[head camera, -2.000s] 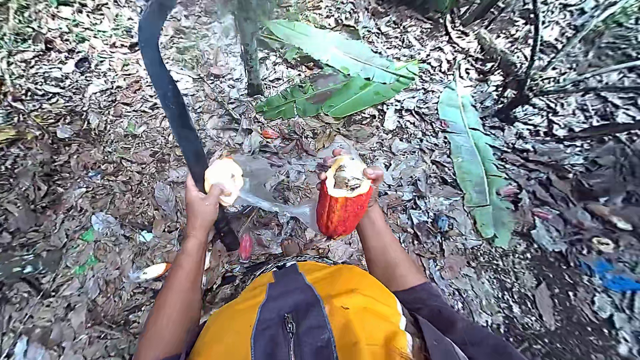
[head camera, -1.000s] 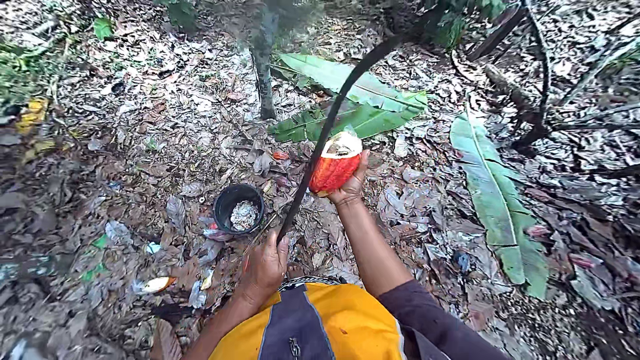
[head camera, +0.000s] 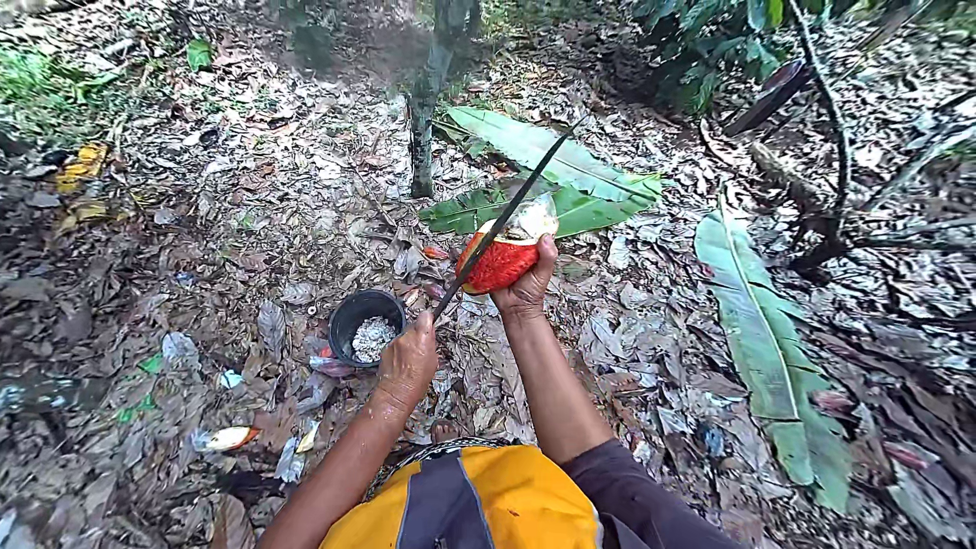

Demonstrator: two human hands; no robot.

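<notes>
My left hand (head camera: 409, 358) is closed around the lower end of a long dark machete (head camera: 515, 204), which slants up and to the right. Its blade crosses the left side of a red cacao pod (head camera: 503, 267). The pod's top is cut away, showing a pale rim and whitish pulp. My right hand (head camera: 531, 286) holds this pod from below and the right, thumb at the rim. Below and left of the pod, a black bucket (head camera: 336, 326) on the ground contains whitish, pulp-covered beans (head camera: 374, 338). Whether the blade touches the pod I cannot tell.
Dry leaf litter covers the ground. A thin tree trunk (head camera: 422, 137) stands ahead, with large cut green leaves (head camera: 568, 164) beside it. Another long green leaf (head camera: 755, 343) lies at the right, near bare branches (head camera: 839, 152). A husk piece (head camera: 231, 438) lies at lower left.
Two seconds ago my left hand also held a pale piece, which is gone from it now. The machete has swung from the left to across the pod. The bucket has come into plain sight.
</notes>
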